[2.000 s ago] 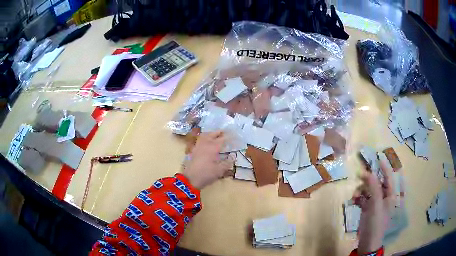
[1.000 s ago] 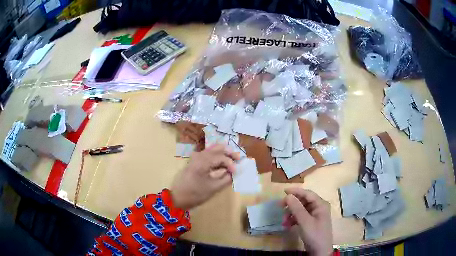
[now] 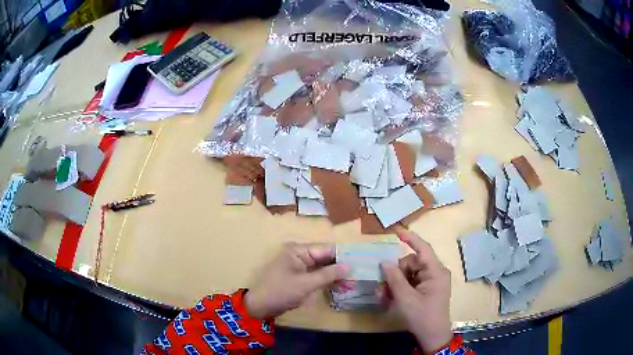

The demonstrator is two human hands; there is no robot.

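Observation:
A pale grey cut piece (image 3: 366,260) is held at its two short sides between my left hand (image 3: 295,276) and my right hand (image 3: 418,290). I cannot tell whether it is one piece or several. Just below it, partly covered, a small stack of grey pieces (image 3: 355,299) lies on the table near the front edge. The main heap of grey and brown pieces (image 3: 326,154) lies beyond my hands, partly under the clear plastic bag (image 3: 347,15). The sorted pile of mostly grey pieces (image 3: 512,260) is right of my right hand.
Smaller grey piles lie at the right (image 3: 548,125) and far right (image 3: 606,244). A second plastic bag (image 3: 510,41) is at top right. At left are snips (image 3: 130,202), a pen (image 3: 132,132), a calculator (image 3: 191,62), a phone (image 3: 132,86) and grey-brown strips (image 3: 66,201).
My right hand has come from the right pile to the front middle. My left hand has moved from the heap to meet it, and both now hold the grey piece above the stack. The view has shifted.

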